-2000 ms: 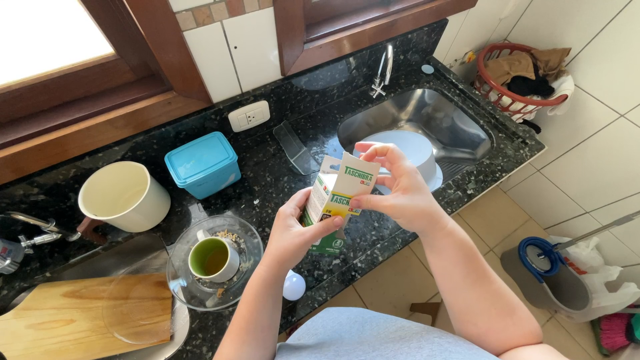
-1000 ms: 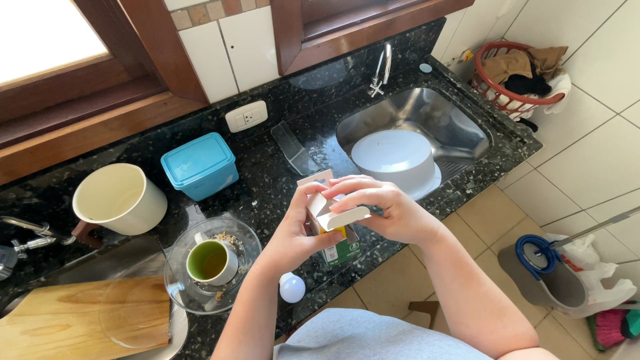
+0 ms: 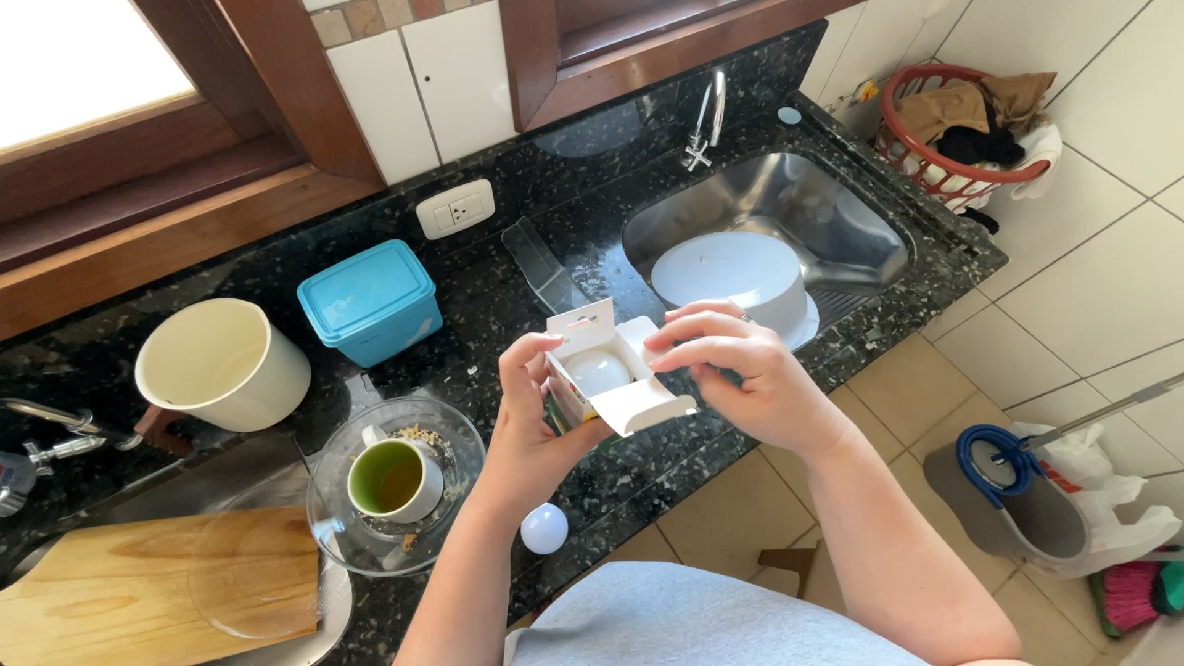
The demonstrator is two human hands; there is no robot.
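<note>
A small cardboard box (image 3: 638, 400) is held upright with its top flaps folded out, and a white light bulb (image 3: 597, 373) shows inside. My left hand (image 3: 536, 416) grips the box by its left side, thumb at the front. Beside the opening, my right hand (image 3: 731, 365) has its fingers bent at the right flap; whether it pinches the flap is hard to tell. A second white bulb (image 3: 544, 529) lies on the dark granite counter (image 3: 638, 509) below my left hand. The lower part of the box is mostly hidden by my left hand.
Left of my hands are a glass plate (image 3: 324, 518) bearing a mug (image 3: 396, 478), a cream pot (image 3: 222, 365), a blue lidded tub (image 3: 370, 296) and a wooden cutting board (image 3: 157, 583). A white basin (image 3: 731, 273) sits at the steel sink (image 3: 856, 222). A mop bucket (image 3: 999, 499) stands on the floor.
The box top, closer to shut and partly covered by my fingers earlier, now faces up with its flaps spread and the bulb inside visible. My right hand has moved off the top toward the right.
</note>
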